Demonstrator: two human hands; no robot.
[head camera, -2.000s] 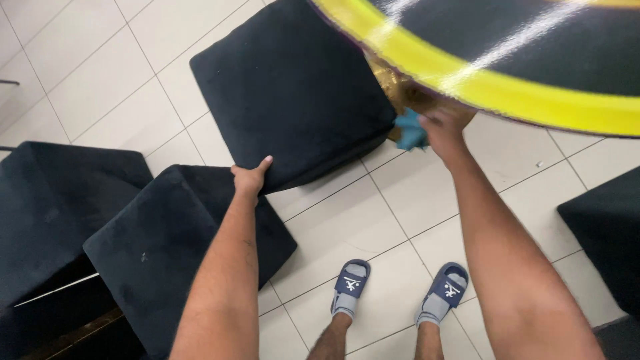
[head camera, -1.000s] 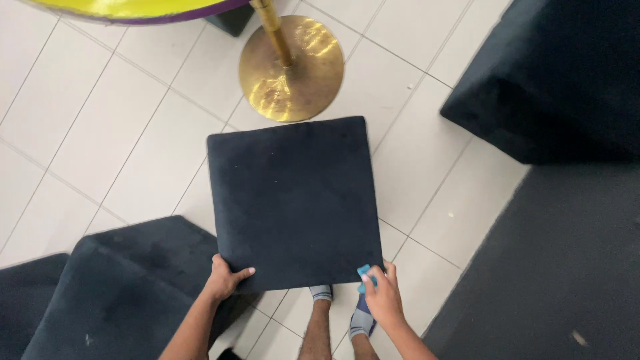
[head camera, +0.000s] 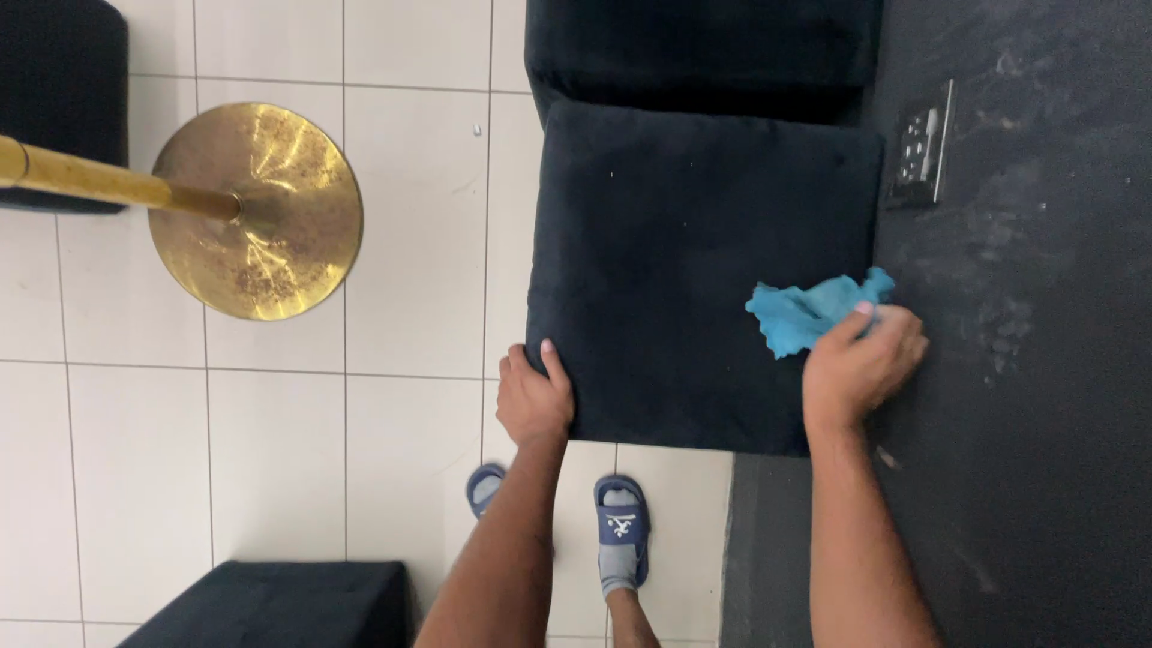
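Observation:
A dark fabric cube ottoman (head camera: 684, 270) lies in front of me, its far side against another dark ottoman (head camera: 702, 54). My left hand (head camera: 536, 391) grips its near left edge, thumb on top and fingers down the side. At its right edge is my right hand (head camera: 859, 364), closed on a crumpled blue cloth (head camera: 801, 315), part of which spreads over the ottoman's top. Whether the right fingers also press on the ottoman's side cannot be told.
A dark, smudged surface with a socket plate (head camera: 920, 148) runs along the right. At the left a round brass table base (head camera: 261, 211) stands on the tiled floor (head camera: 414, 234). More dark ottomans are at the far left (head camera: 63, 99) and lower left (head camera: 288, 603).
The ottoman in my hands has moved away from the brass base to the dark surface and the other ottoman. The blue cloth has stayed in my right hand. The view has shifted strongly.

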